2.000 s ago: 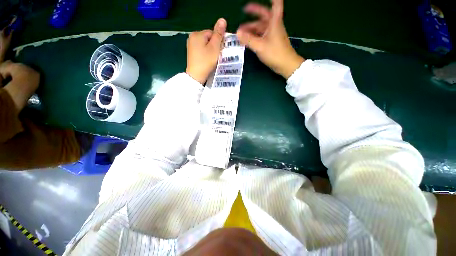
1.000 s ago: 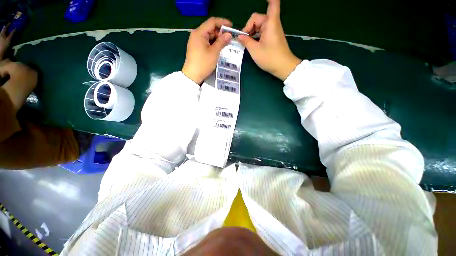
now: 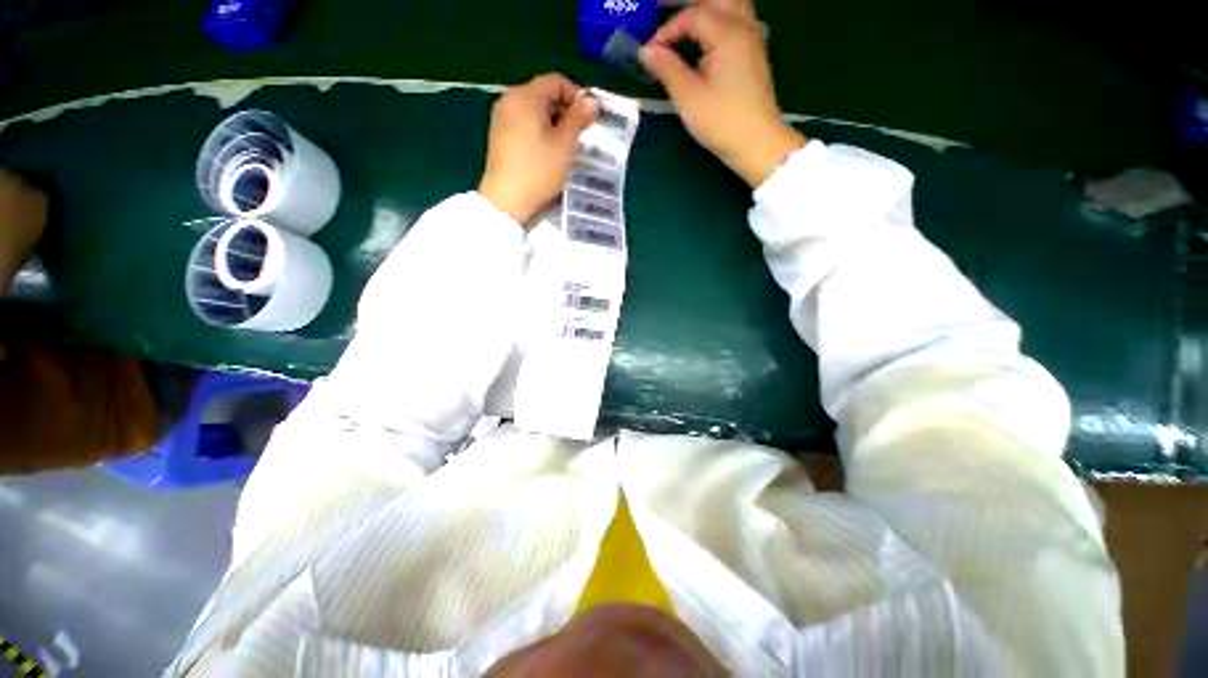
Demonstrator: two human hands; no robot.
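Note:
The white barcode label strip (image 3: 594,239) runs from my left hand down to the worktop's near edge. My left hand (image 3: 533,143) pinches its upper end between thumb and fingers. My right hand (image 3: 719,82) is beyond the worn edge line and holds a single dark-looking label (image 3: 623,49) at its fingertips. The label overlaps the lower part of a blue product box (image 3: 615,19) at the top edge of the picture. I cannot tell whether it touches the box.
Two loosely wound spare label rolls (image 3: 294,182) stand side by side at left on the green worktop (image 3: 715,305). Another blue box (image 3: 245,19) is on the conveyor at upper left. A crumpled pale piece (image 3: 1137,192) lies at right. A neighbour's brown sleeve (image 3: 73,411) and a blue stool (image 3: 212,431) are at left.
My right hand has left the strip's top and moved away over the belt with a label. My left hand keeps the strip. The blue boxes have shifted right.

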